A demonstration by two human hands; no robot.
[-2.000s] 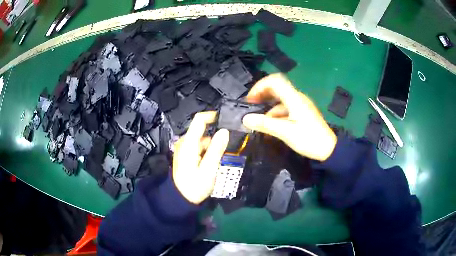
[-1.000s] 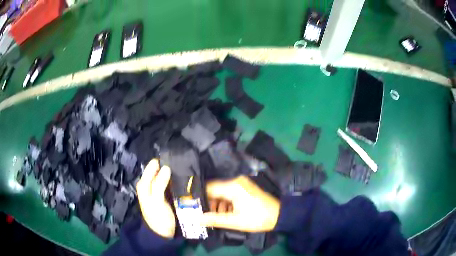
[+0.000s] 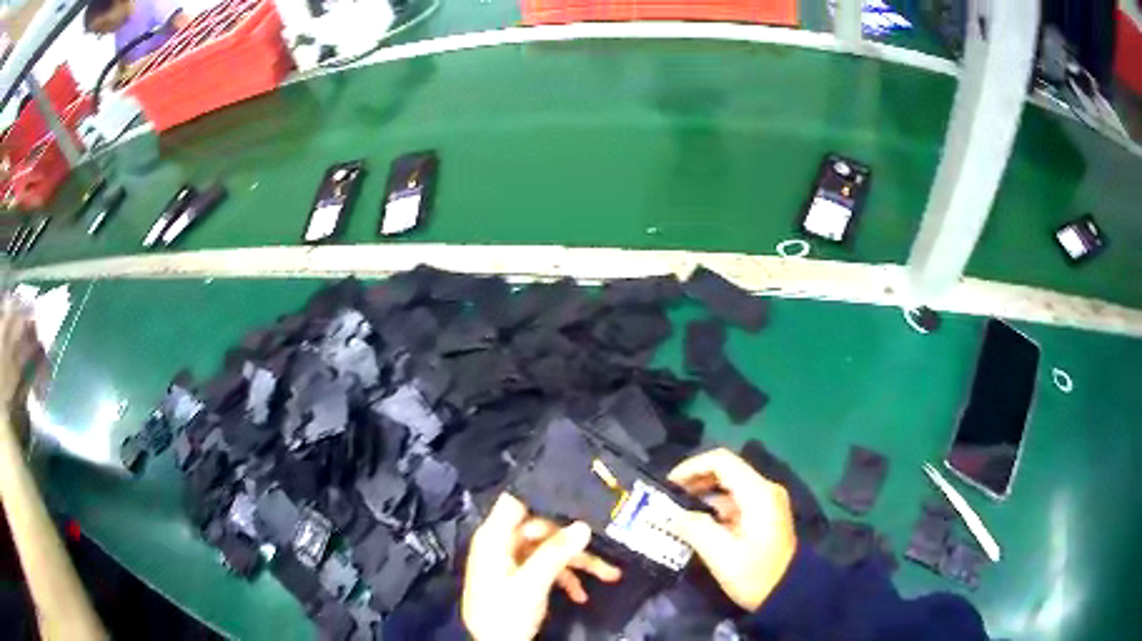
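Observation:
A black phone body [image 3: 599,498] is held tilted between my two hands, in front of the heap of plates. Its white keypad board [image 3: 650,526] with a blue strip faces up at the right end, and an orange flex cable [image 3: 606,475] shows in the middle. A dark plate [image 3: 559,462] covers its left end. My left hand [image 3: 520,574] grips the left end and lower edge. My right hand [image 3: 741,526] grips the keypad end. A large heap of black plastic plates [image 3: 463,363] lies behind and left of the phone body.
Several phone bodies [image 3: 407,194] lie on the green belt [image 3: 601,138] beyond the pale rail [image 3: 551,262], which has a post [image 3: 976,163]. A smartphone [image 3: 996,408] and white sliver [image 3: 962,511] lie right. Red-orange trays [image 3: 213,69] stand far left. Another person's arm [image 3: 38,526] shows at left.
The view has tilted up, showing more of the belt and trays. The phone body has turned from upright to slanting, keypad end to the right, with my right hand now at that end.

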